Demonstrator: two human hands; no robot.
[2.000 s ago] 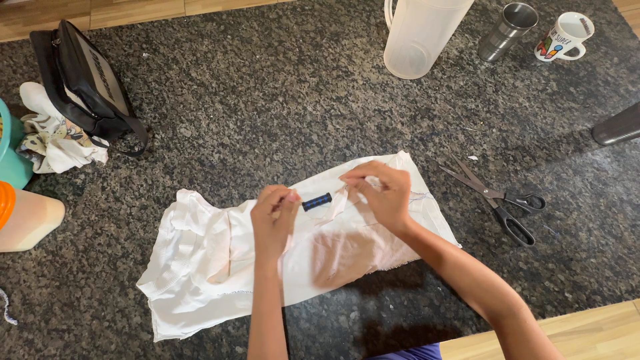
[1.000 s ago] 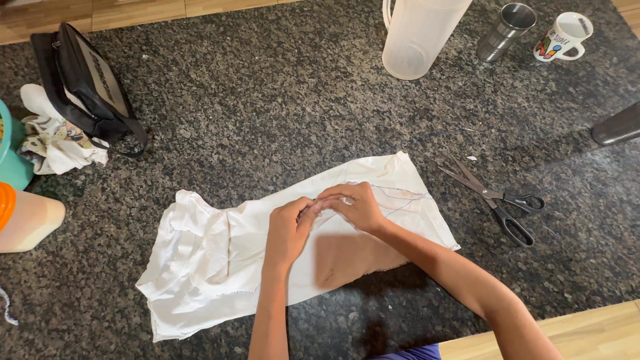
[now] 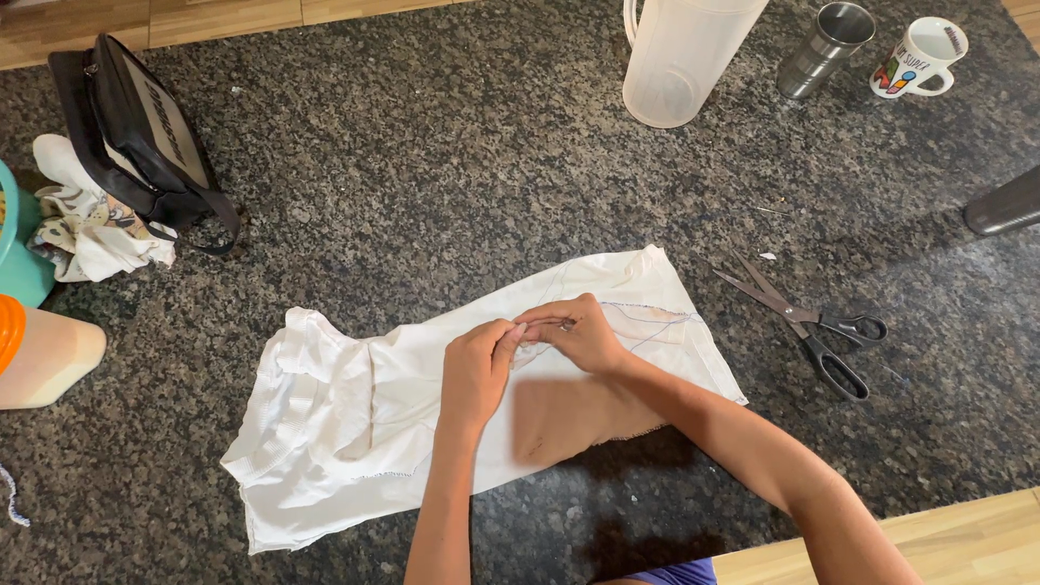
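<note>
A white cloth garment [image 3: 390, 406] with a ribbed edge lies across the dark granite counter. Over its middle, my left hand [image 3: 479, 366] pinches a small fold of the white fabric between thumb and finger. My right hand [image 3: 573, 333] meets it fingertip to fingertip on the same fold. Loose blue thread [image 3: 650, 318] trails over the cloth to the right of my right hand, beside a stitched edge. Whether a needle is between my fingers cannot be seen. Black-handled scissors [image 3: 800, 317] lie slightly open right of the cloth.
At the back stand a translucent plastic pitcher [image 3: 670, 81], a steel tumbler [image 3: 825, 49] and a white mug [image 3: 918, 61]. A dark cylinder [image 3: 1007, 203] is at right. On the left are a black bag [image 3: 142, 138], a crumpled cloth [image 3: 106, 236], a teal bowl [image 3: 20, 252] and an orange-lidded container [image 3: 49, 357].
Two seconds ago my hands were apart with a dark blue thread spool between them; they have since come together on the fabric. The spool is no longer visible.
</note>
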